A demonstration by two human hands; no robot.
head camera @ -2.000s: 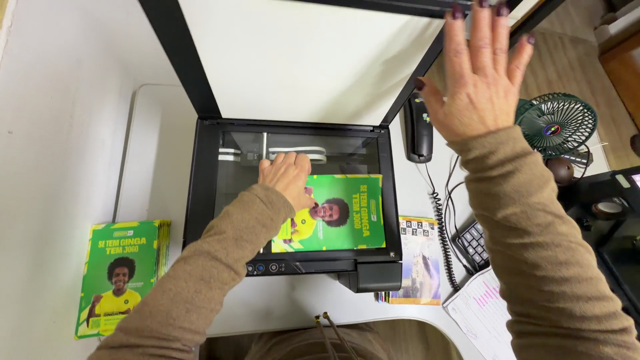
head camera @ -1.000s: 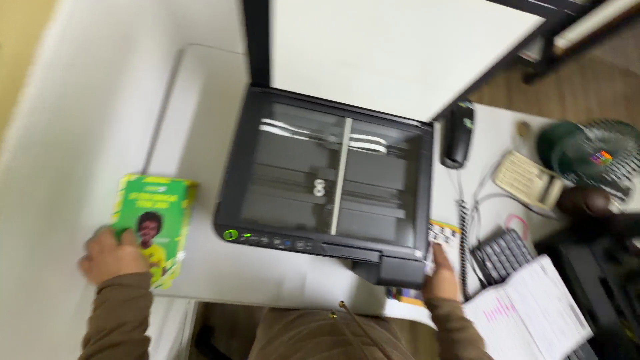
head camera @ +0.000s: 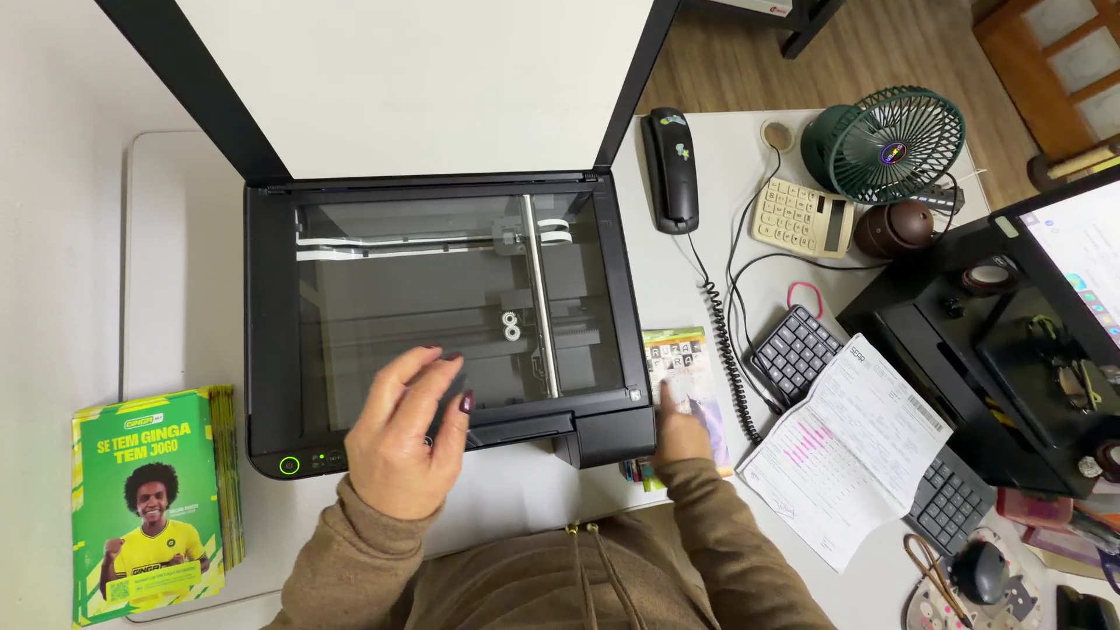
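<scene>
A black flatbed scanner-printer stands with its white-lined lid raised, and nothing lies on its glass. Over the front edge of the glass hovers my left hand, empty, its fingers apart. My right hand rests on a stack of magazines at the scanner's right side; whether it grips one is not clear. At the far left lies a stack of green and yellow printed booklets, with a person in a yellow shirt on the top cover.
Right of the scanner are a black telephone handset with a coiled cord, a calculator, a green fan, a small keypad and a printed paper. Farther right stand a monitor and a mouse.
The green booklet seen earlier on the glass is no longer there. My left hand has moved from the booklet stack at the left to above the scanner's front edge.
</scene>
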